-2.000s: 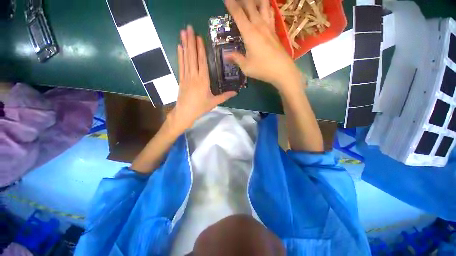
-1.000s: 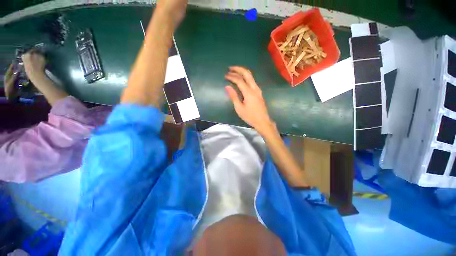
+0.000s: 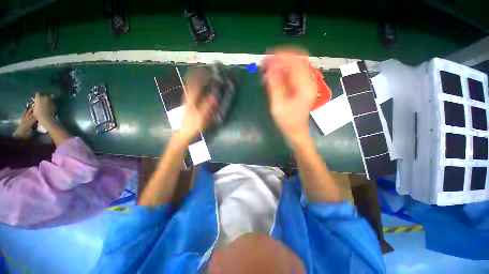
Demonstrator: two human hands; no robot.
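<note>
My left hand point(image 3: 197, 104) is blurred and holds a dark phone body point(image 3: 221, 93) at its right side, over the green bench mat. The phone body is blurred, so its inside cannot be made out. My right hand point(image 3: 289, 88) is strongly blurred in front of the red-orange liner bin point(image 3: 323, 92) and hides most of it. Whether the right hand holds anything cannot be told. The two hands are apart.
A black-and-white strip point(image 3: 175, 116) lies under my left forearm. A phone body point(image 3: 101, 109) lies further left, near a neighbour's hands point(image 3: 44, 109). White slips point(image 3: 333, 114), a black-celled strip point(image 3: 364, 116) and white trays point(image 3: 435, 134) are right. More phones point(image 3: 200, 27) lie beyond the pale edge.
My left hand has come back from the far side and now has a phone body. My right hand has moved up and right to the bin. The view takes in more of the far line.
</note>
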